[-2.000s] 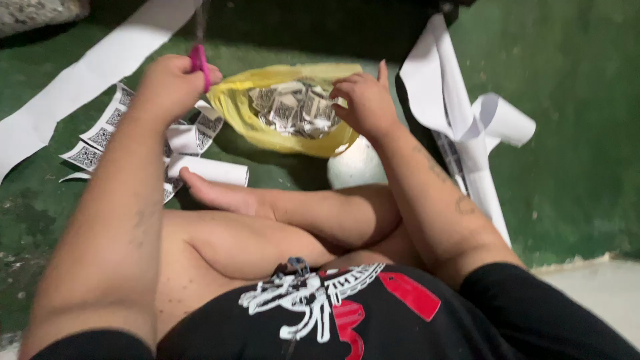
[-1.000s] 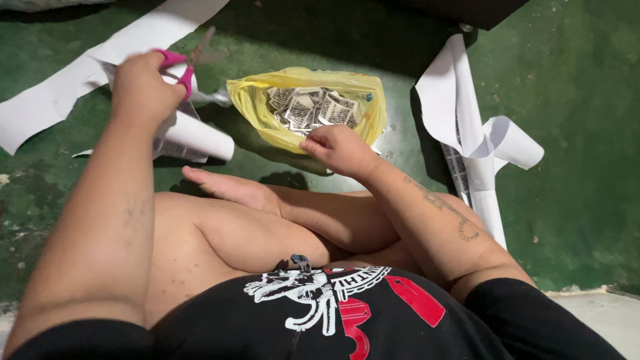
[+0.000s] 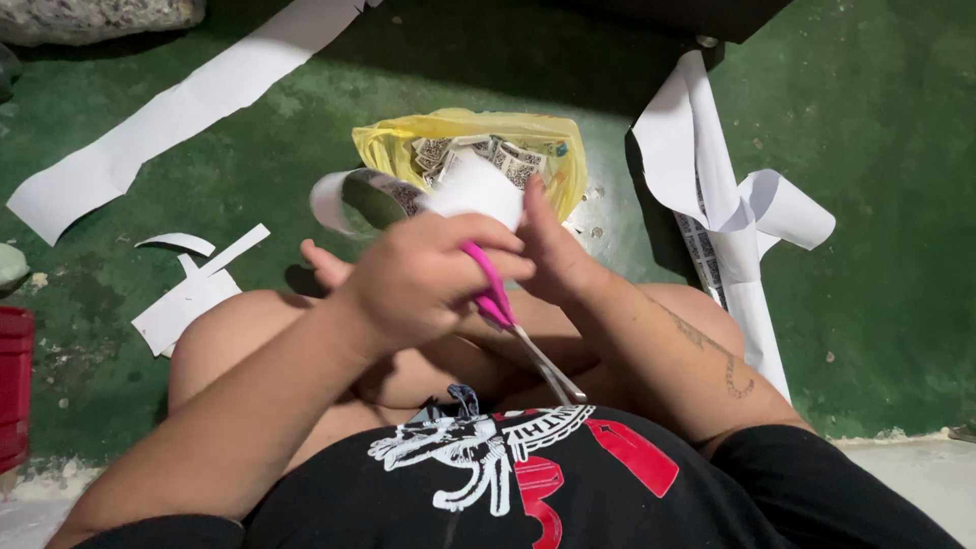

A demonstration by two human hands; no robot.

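Note:
My left hand (image 3: 438,278) is in front of my lap, its fingers through the handles of pink-handled scissors (image 3: 496,293) whose metal blades point down toward my shirt. A curled, blurred white paper strip (image 3: 476,191) with printed codes lies at the same hand's fingertips and loops out to the left. My right hand (image 3: 553,248) is upright at the paper's right edge; whether its fingers grip it is hidden. Just beyond both hands sits a yellow plastic bag (image 3: 568,164), spread wide, with many small cut code pieces (image 3: 518,162) inside.
On the green floor a long white paper strip (image 3: 191,107) runs at upper left, with paper scraps (image 3: 187,301) by my knee. Rolled printed sheets (image 3: 732,229) lie at right. A dark box-like object (image 3: 686,15) is at the top, a red container (image 3: 14,381) at far left.
My left hand has moved from the upper left to the centre with the scissors and now has curled paper at its fingers. My right hand has left the bag's near rim and meets the paper.

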